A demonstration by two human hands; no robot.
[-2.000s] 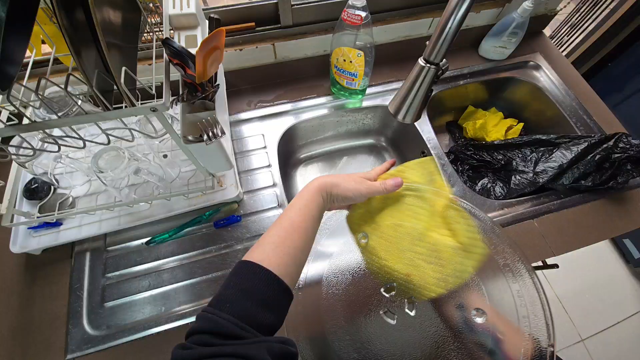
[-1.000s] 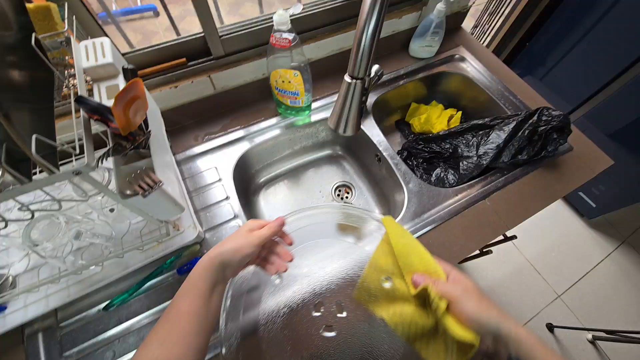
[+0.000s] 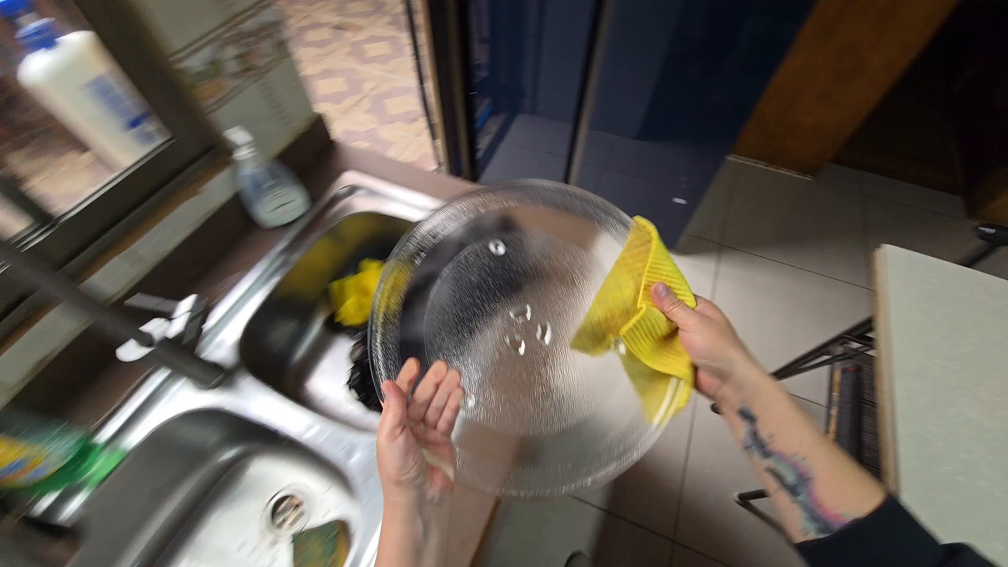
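Note:
A round clear glass turntable plate [image 3: 512, 409] is held up in front of me, partly over the steel sink. My left hand [image 3: 421, 429] is at its lower left rim, fingers curled up behind or against the glass, thumb at the edge. On the right side my right hand [image 3: 705, 339] grips the plate's rim through a folded yellow cloth [image 3: 642, 315], which lies over the edge. Small raised lugs show at the plate's centre.
Two sink basins [image 3: 205, 480] lie at the left, with a sponge [image 3: 321, 543], a yellow cloth [image 3: 358, 293] and black plastic in them. A faucet [image 3: 110, 315], a spray bottle [image 3: 270, 185] and a green soap bottle [image 3: 47, 461] stand near the window. A pale tabletop [image 3: 945, 394] is at right.
The view has turned far to the right. The plate has come away from the drainboard side toward the floor side, and the yellow cloth is now around its right rim.

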